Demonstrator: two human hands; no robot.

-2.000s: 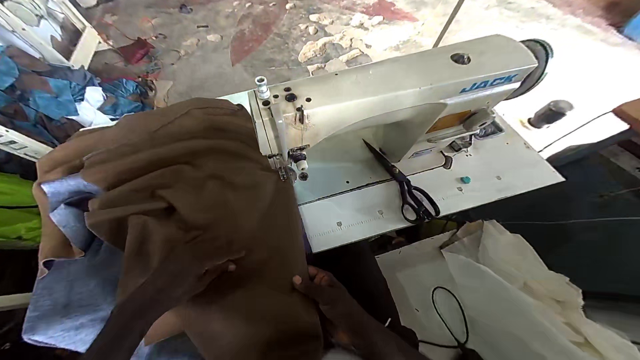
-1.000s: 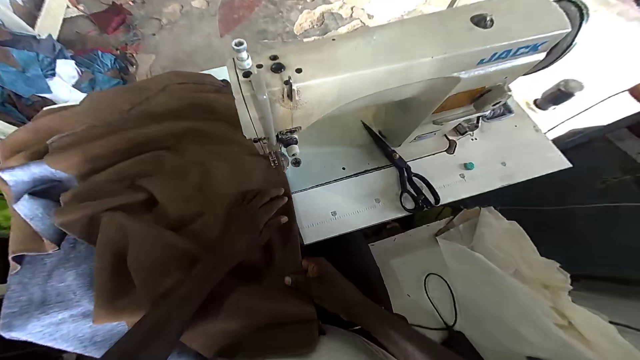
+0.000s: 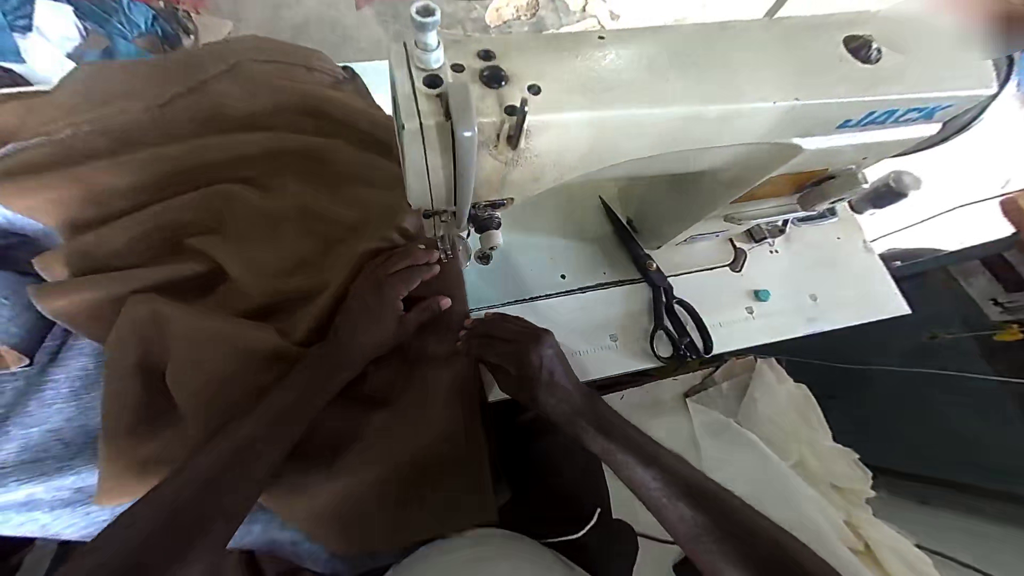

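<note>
Brown fabric (image 3: 240, 208) lies in folds to the left of a Jack sewing machine (image 3: 680, 88), its right edge running under the presser foot (image 3: 446, 244). My left hand (image 3: 392, 300) rests on the cloth just in front of the foot, fingers spread, pressing it down. Nearer to me, my right hand (image 3: 516, 352) holds the fabric's right edge between thumb and fingers. Black-handled scissors (image 3: 660, 284) lie on the machine bed with the blades pointing toward the machine's arm. Some blue-grey fabric (image 3: 56, 432) shows beneath the brown cloth.
A small teal object (image 3: 762, 295) sits on the machine bed (image 3: 840, 272). Cream fabric (image 3: 784, 464) hangs at the lower right. Blue and white cloth pieces (image 3: 104, 32) lie at the upper left. Part of a blurred hand (image 3: 996, 24) shows at the upper right corner.
My left hand has moved up the cloth to the presser foot. My right hand stays at the fabric's edge, now closer to the machine bed. The view has moved closer to the machine.
</note>
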